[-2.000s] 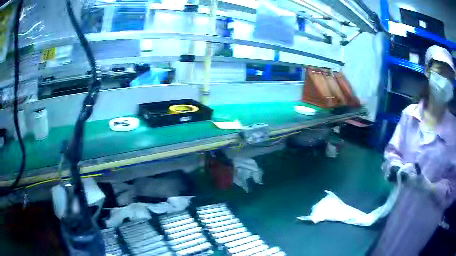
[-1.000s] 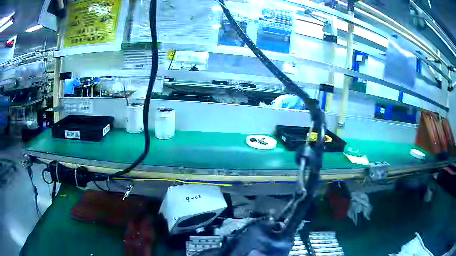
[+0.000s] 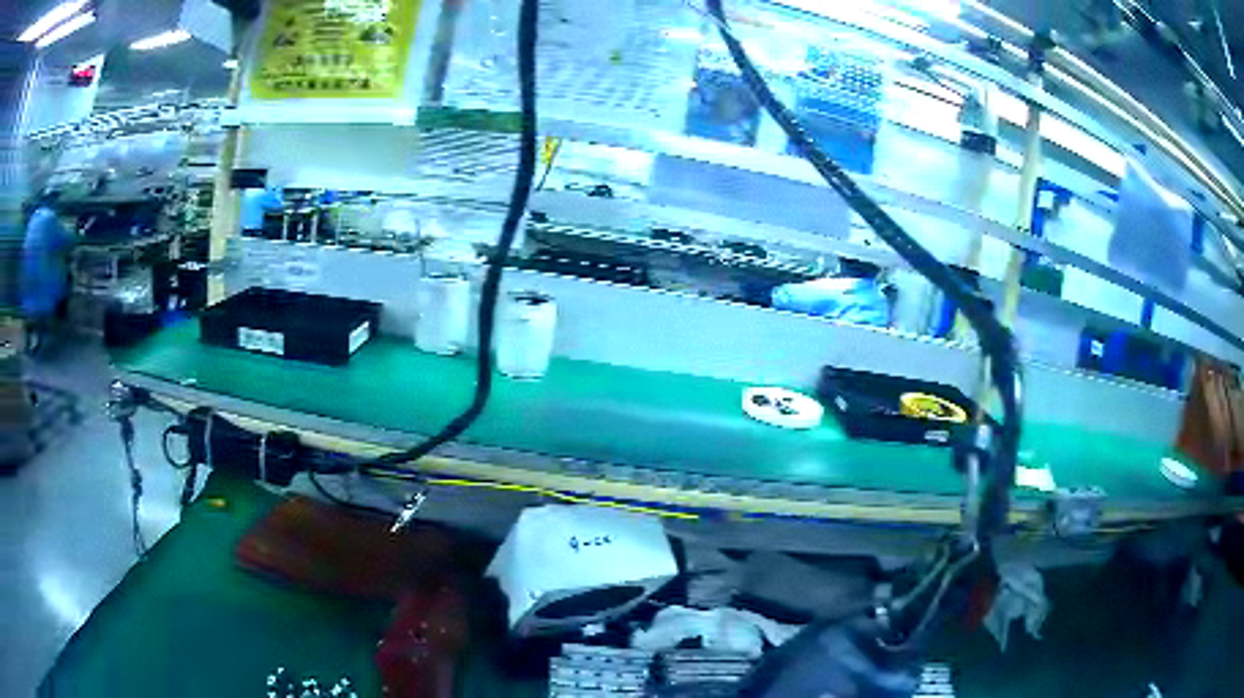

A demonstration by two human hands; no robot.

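Observation:
No hand of mine shows in the picture. Silver ribbed metal parts [image 3: 600, 671] lie in columns on the bench at the bottom edge, partly cut off. A dark, blurred tool body [image 3: 832, 664] hangs in front of them on a black cord [image 3: 887, 225]; its lower end is out of the picture. A loose heap of tiny bits [image 3: 311, 685] lies at the bottom left, cut off by the edge.
A white box with a dark opening [image 3: 580, 566] stands behind the parts, near reddish-brown pieces [image 3: 321, 548]. The raised green shelf [image 3: 641, 416] bears black bins [image 3: 289, 327], white cylinders [image 3: 527, 337] and a white round dish [image 3: 782, 406]. Black cables hang in front.
The view has swung left from the aisle, so the person in pink is out of it. The white box and the heap of bits have come into view.

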